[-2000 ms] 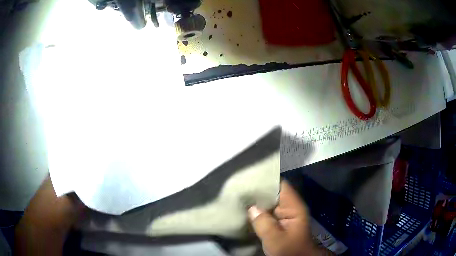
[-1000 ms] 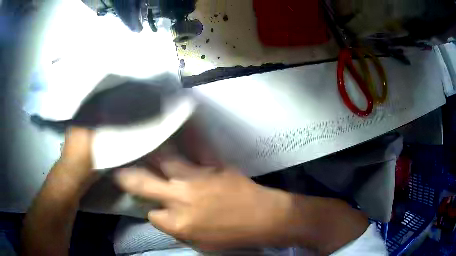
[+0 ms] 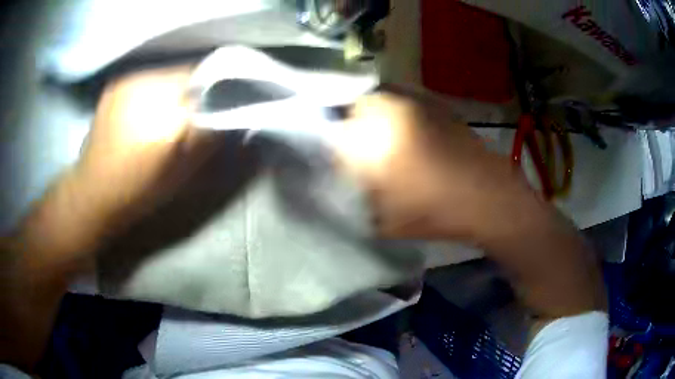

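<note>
A pale fabric panel (image 3: 248,244) hangs between my hands, its plain face toward me with a vertical seam or crease down the middle. Its upper edge forms a white fold or loop between the hands. My left hand (image 3: 148,107) holds the panel at the upper left, blurred and glaring. My right hand (image 3: 374,137) holds it at the upper right, also blurred. The fingertips are mostly hidden or lost in glare. Finely ribbed pale fabric (image 3: 215,342) lies below, toward my lap.
Dark machine parts (image 3: 337,15) are at the top centre. A red square (image 3: 468,52) lies on the machine bed. Scissors with red and yellow loops (image 3: 544,159) lie right of my right forearm on the pale table (image 3: 607,178). A blue perforated crate (image 3: 474,344) is below right.
The panel is lifted and now hangs between both hands, which have moved up toward the machine. The view has shifted, and red lettering now shows at upper right.
</note>
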